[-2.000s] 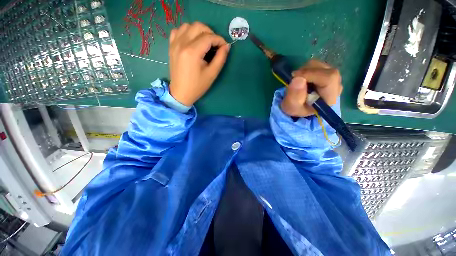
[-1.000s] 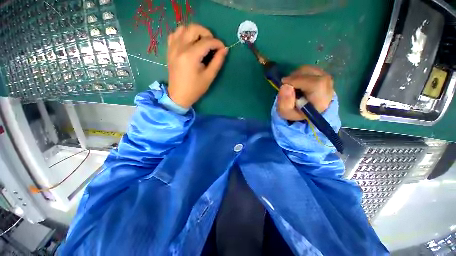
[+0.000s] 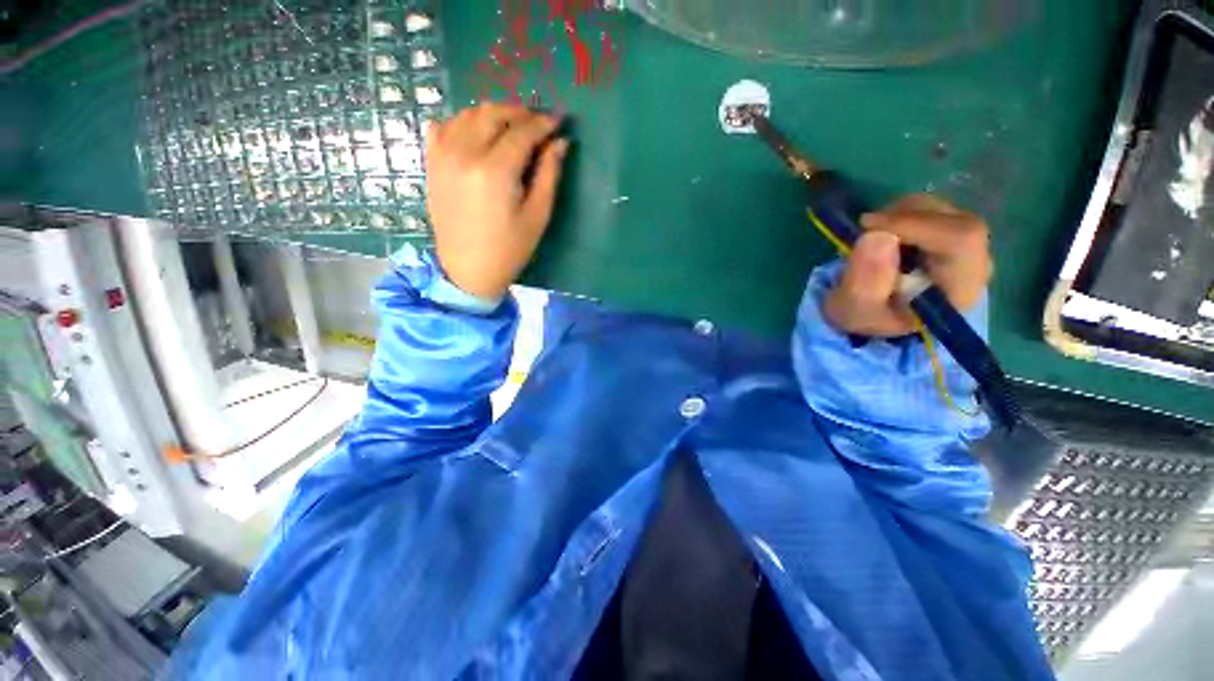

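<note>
The round white disc [image 3: 744, 107] lies on the green mat, with a tiny silvery-dark component on its lower part. My right hand [image 3: 909, 266] holds the dark blue soldering iron [image 3: 828, 197] like a pen. The iron's brownish tip is at the disc's lower right edge, by the component. My left hand [image 3: 490, 200] is over the mat to the left of the disc, near the clear blister tray [image 3: 300, 120]. Its fingers are curled and slightly blurred. No solder wire can be made out, and I cannot tell whether the fingertips pinch anything.
Red lead wires [image 3: 582, 47] lie above my left hand. A clear rounded rim [image 3: 825, 53] crosses the top. A metal-rimmed stand tray [image 3: 1089, 253] is at the right, cut off by the edge. Stacked filled trays [image 3: 1125, 532] are below the bench edge. White frame posts stand lower left.
My left hand has drawn away from the disc to the left, and the strand seen at its fingertips no longer shows. The iron's tip stays at the disc. The view has shifted left.
</note>
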